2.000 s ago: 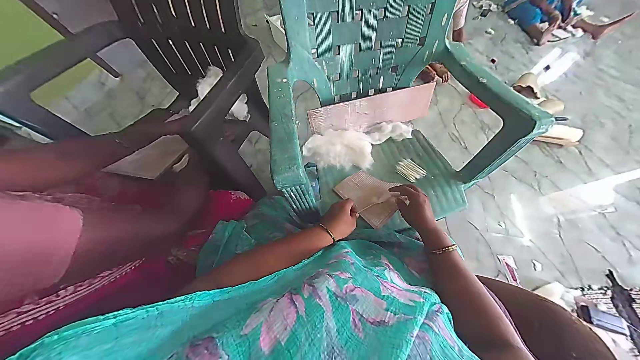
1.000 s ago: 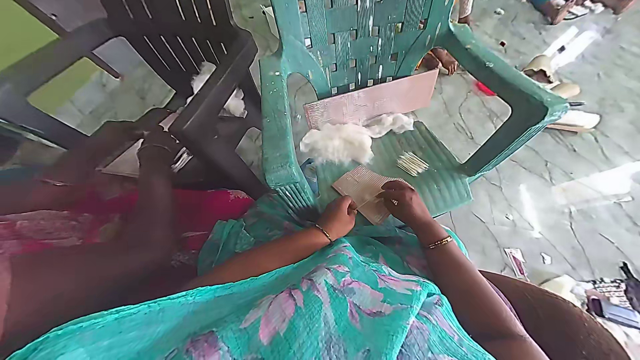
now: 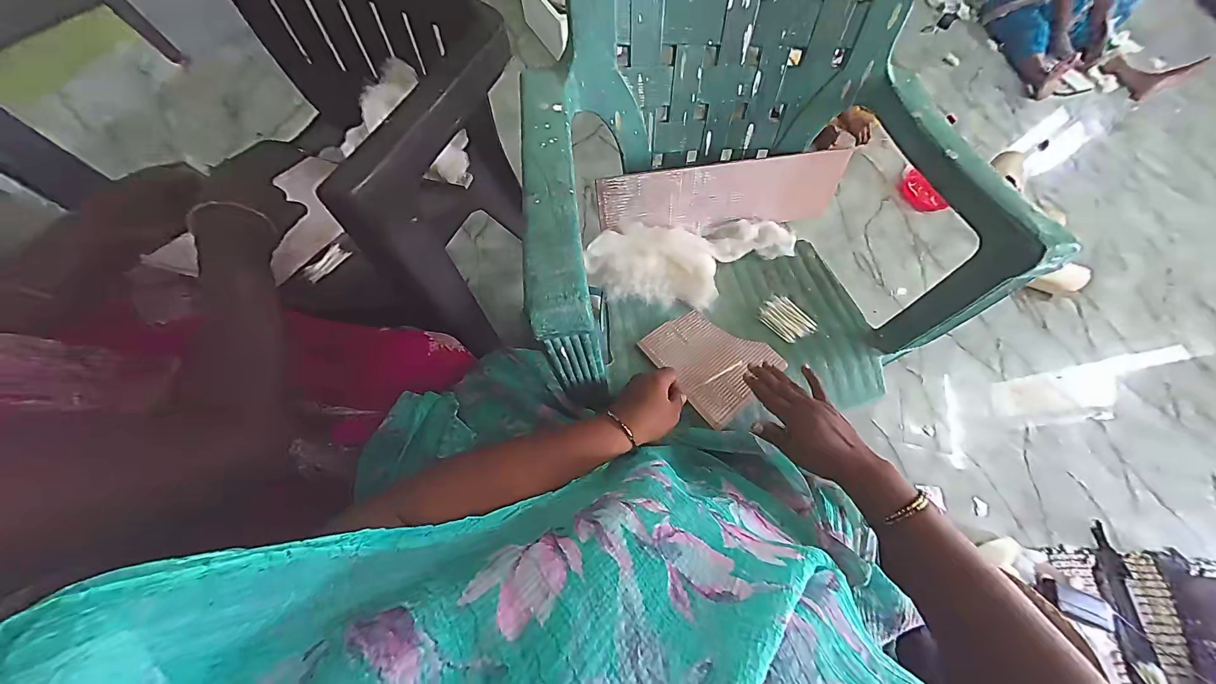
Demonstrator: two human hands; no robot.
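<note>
A small ridged cardboard piece [image 3: 698,356] lies at the front of a green plastic chair's seat [image 3: 841,356]. My left hand [image 3: 651,404] is curled at its near left edge and holds it there. My right hand [image 3: 807,423] is flat with fingers extended, its fingertips at the cardboard's right side, beside a thin pale cotton wick [image 3: 724,372] lying on the ridges. Behind the cardboard sits a fluffy heap of white cotton [image 3: 655,264]. A small pile of finished-looking thin wicks [image 3: 787,318] rests on the seat to the right.
A larger cardboard strip [image 3: 727,190] leans at the chair's backrest. At left, another person's hands [image 3: 242,190] are by a dark plastic chair [image 3: 418,123] with cotton on it. A red object [image 3: 921,190] lies on the marbled floor; another person [image 3: 1064,38] sits farther off.
My right hand's fingers, bent together over the cardboard earlier, are now extended at its right side, and a thin wick shows on it. My left hand stays at the cardboard's edge.
</note>
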